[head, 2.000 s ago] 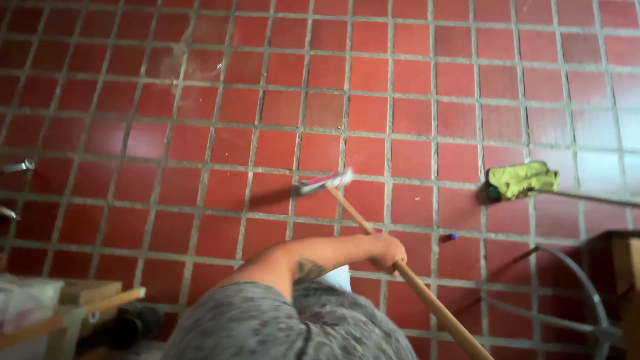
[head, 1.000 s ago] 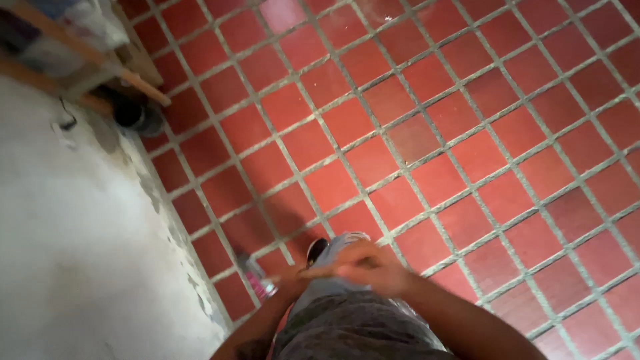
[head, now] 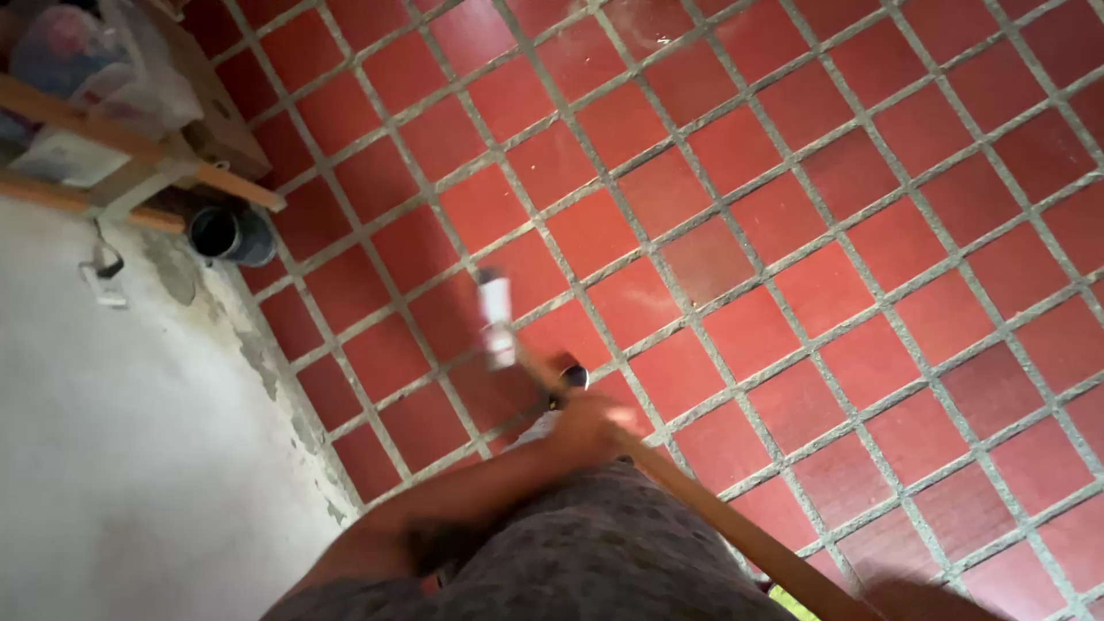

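Note:
My left hand (head: 595,427) is closed around the wooden handle (head: 716,509) of a broom or floor brush, in front of my body. The handle runs from the lower right edge up to a pink and white head (head: 498,319) with a dark end, blurred over the red tiles (head: 604,233). My shoe (head: 573,377) shows beside the handle, near my left hand. My right hand cannot be made out; a dark blurred patch by the handle at the bottom right edge may be a shadow.
A pale wall (head: 129,414) with peeling paint stands on the left. At the upper left are a wooden frame (head: 233,185) with plastic bags (head: 129,78), a cardboard box (head: 211,95) and a dark cylindrical container (head: 216,231). Something yellow-green (head: 792,604) shows at the bottom edge.
One second ago both hands were close together before my body and the head lay near the wall's base. The head is now farther from the wall and my right hand has left view.

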